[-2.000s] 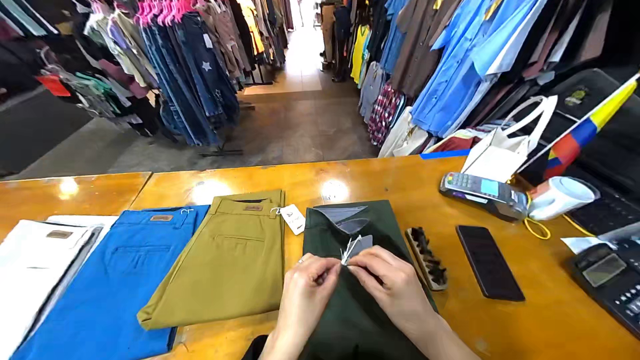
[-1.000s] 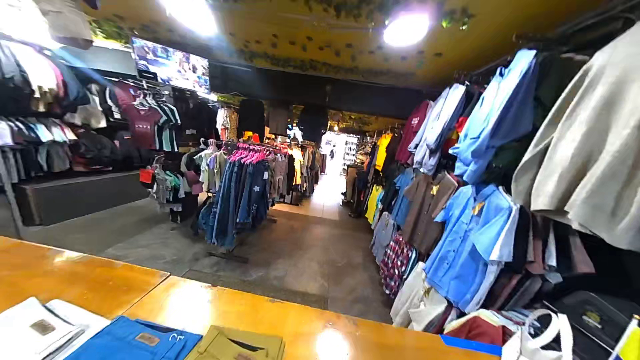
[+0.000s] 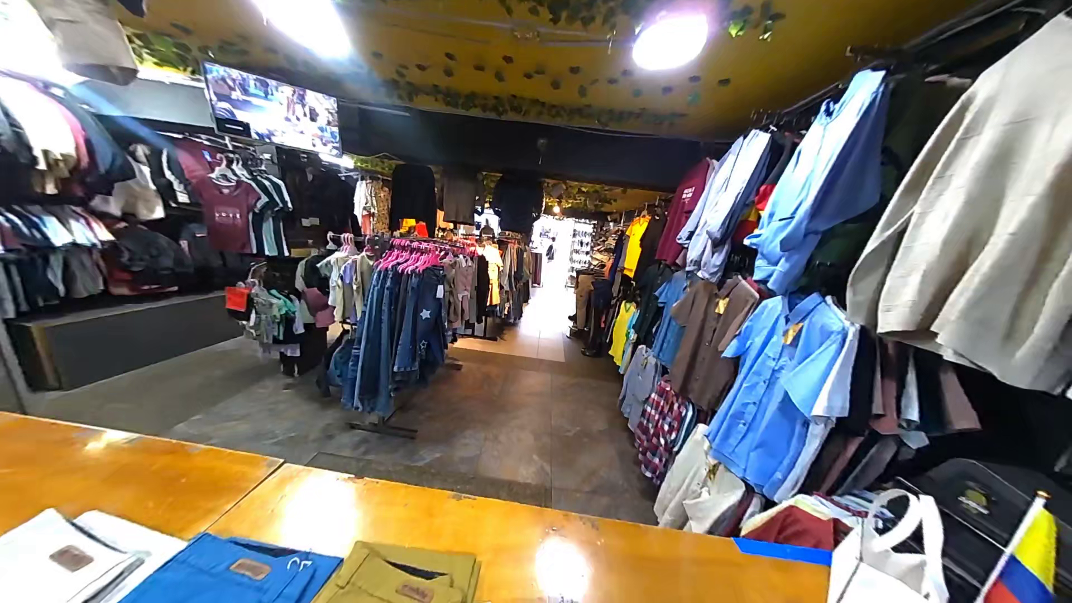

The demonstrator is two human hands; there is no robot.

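Neither of my hands shows in the head view now, so what they hold or touch is hidden. Along the near edge lie the waistbands of folded trousers: a white pair [image 3: 50, 557] at the left, a blue pair [image 3: 219, 576] beside it and a mustard pair [image 3: 394, 578] to the right. Each has a small patch on its waistband. They rest on a varnished wooden counter [image 3: 670, 557], and their lower parts fall outside the view.
A white tote bag [image 3: 889, 557] and a small yellow, blue and red flag [image 3: 1032, 544] stand at the right. Beyond the counter are a rack of jeans [image 3: 389, 335], hanging shirts [image 3: 783, 389] and a tiled floor [image 3: 519, 410]. A screen [image 3: 275, 109] hangs at upper left.
The view has tilted up from the counter to the shop. Both hands, the dark green garment, the phone and the card terminal seen two seconds ago are out of view.
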